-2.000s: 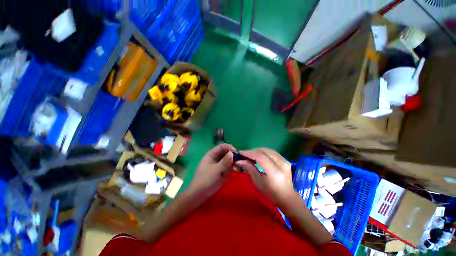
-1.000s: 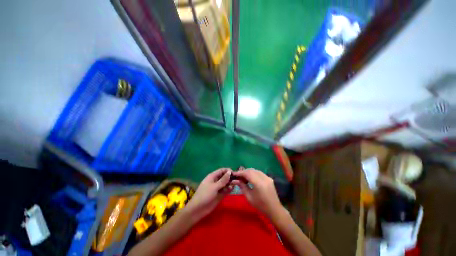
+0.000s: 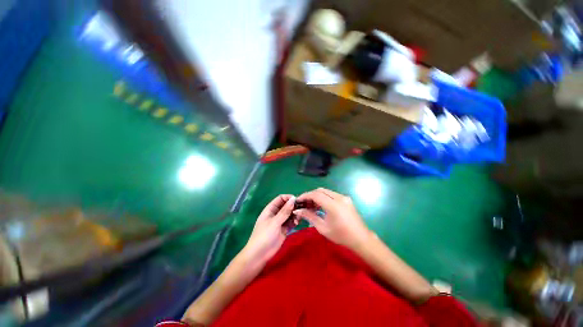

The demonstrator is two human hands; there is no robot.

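Observation:
A small black camera part (image 3: 298, 205) is between the fingertips of both hands, in front of the red shirt. My left hand (image 3: 275, 220) pinches it from the left and my right hand (image 3: 327, 214) from the right. Both hands are bare and their fingertips meet around it. The fingers hide most of the part, and blur hides its exact shape.
Green floor (image 3: 422, 214) lies below. A large carton (image 3: 358, 121) with white and dark items on top stands ahead. Blue crates (image 3: 489, 124) with white parts are at the right. A white wall (image 3: 224, 57) and a metal door frame (image 3: 246, 185) are ahead left. The surroundings are blurred.
The view has swung right: the carton moved from the right side to top centre, and the door frame moved left. Both hands stay together on the small black part.

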